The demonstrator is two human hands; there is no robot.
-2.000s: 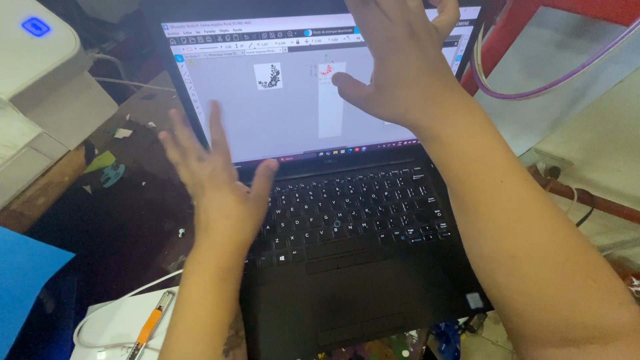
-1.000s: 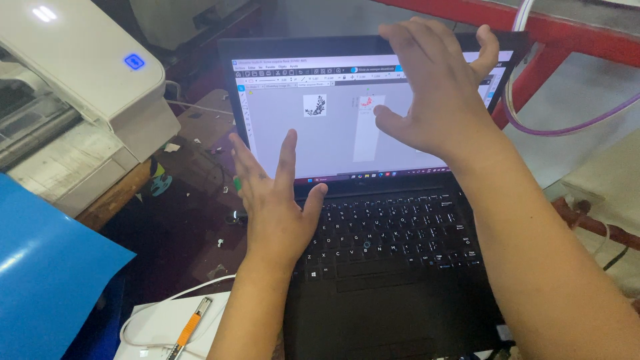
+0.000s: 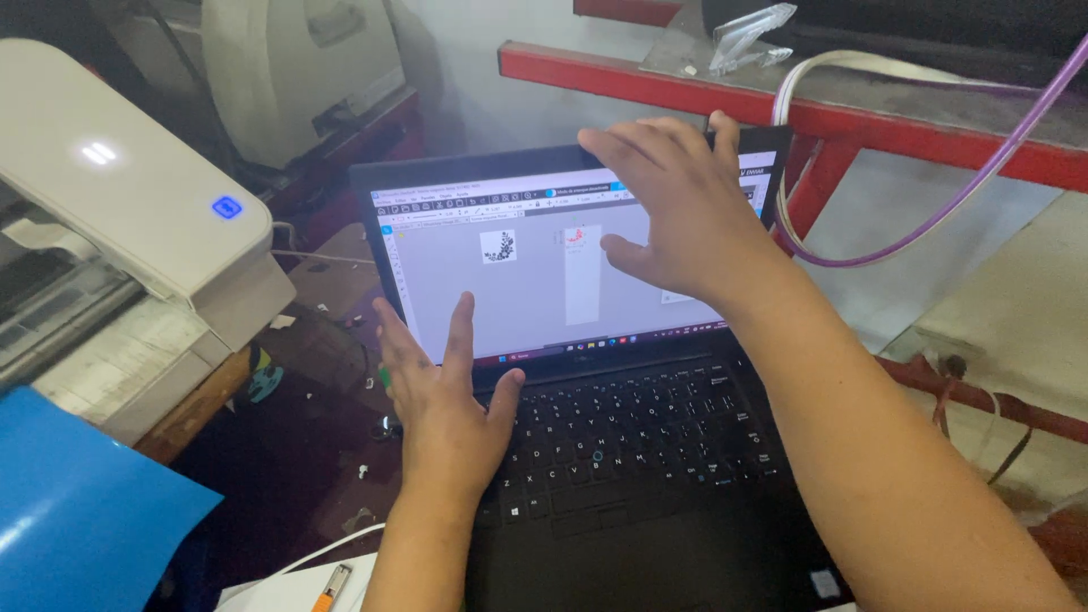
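Observation:
A black laptop stands open, its lit screen showing a drawing program with a black floral design and a small red design on a tall pale rectangle. My left hand, fingers spread, is over the left side of the keyboard and the screen's lower left corner. A bit of green shows at one finger. My right hand is raised at the upper right of the screen, fingertips over its top edge and thumb in front of the display; whether it touches the lid I cannot tell. Neither hand holds anything.
At left are a white machine with a blue-lit button and a blue sheet. An orange utility knife lies on white paper at the bottom. Behind are a red metal frame, a purple and white cable and another pale machine.
The view has shifted, bringing more of the red frame and the machines into sight. Both hands remain spread near the laptop screen, with little plain change in pose.

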